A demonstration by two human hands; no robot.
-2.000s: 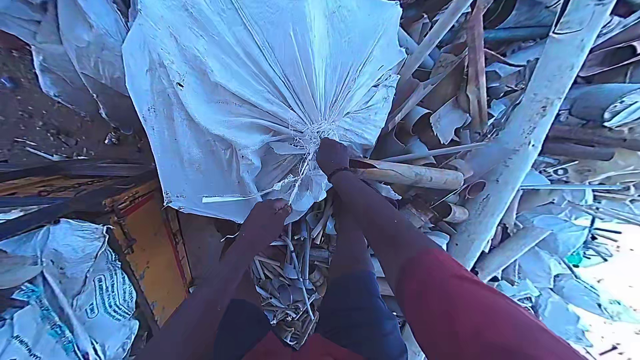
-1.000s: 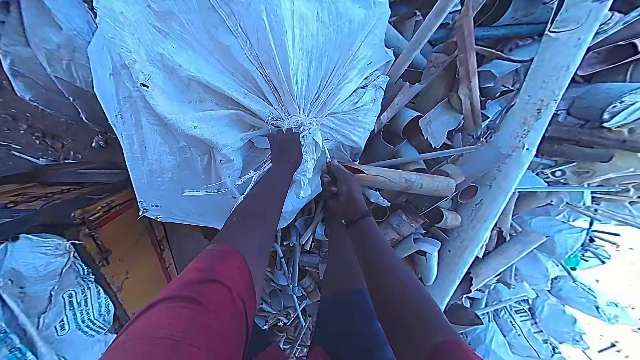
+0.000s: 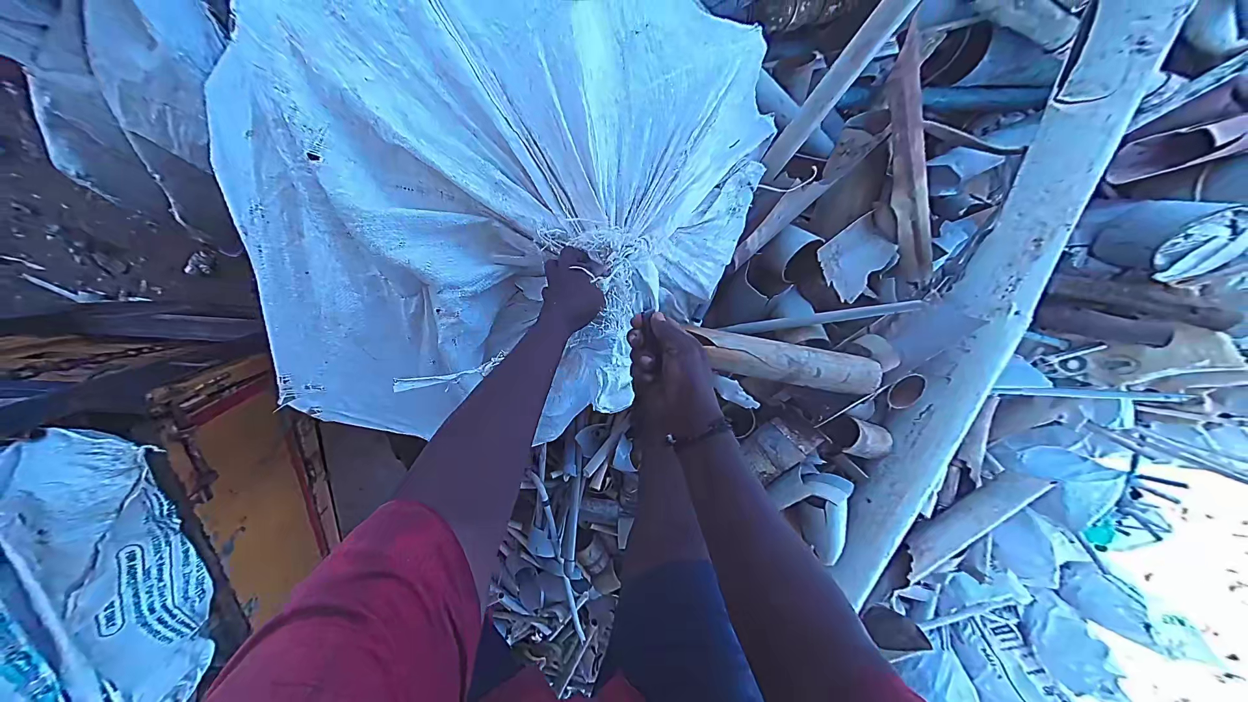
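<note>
A large white woven plastic sack (image 3: 390, 195) spreads across the upper middle, its cloth drawn into folds that meet at a gathered, frayed neck. My left hand (image 3: 573, 290) is closed on the left side of that gathered neck. Just to the right and a little lower, my right hand (image 3: 673, 356) has its fingers curled together, pinching what looks like a thin strand beside the neck; its fingertips are partly hidden. A loose frayed strip (image 3: 444, 378) sticks out over the sack's lower left part.
Broken pipe pieces (image 3: 858, 253) are heaped at the right, with a long pale pole (image 3: 1014, 283) slanting across them. One pipe (image 3: 795, 363) lies close beside my right hand. A yellow panel (image 3: 255, 497) and a printed sack (image 3: 107, 565) are at lower left. Small scraps (image 3: 556, 585) lie below.
My left hand has moved from the sack's lower edge up to the gathered neck, where it has closed. My right hand has come down from the neck to its lower right side.
</note>
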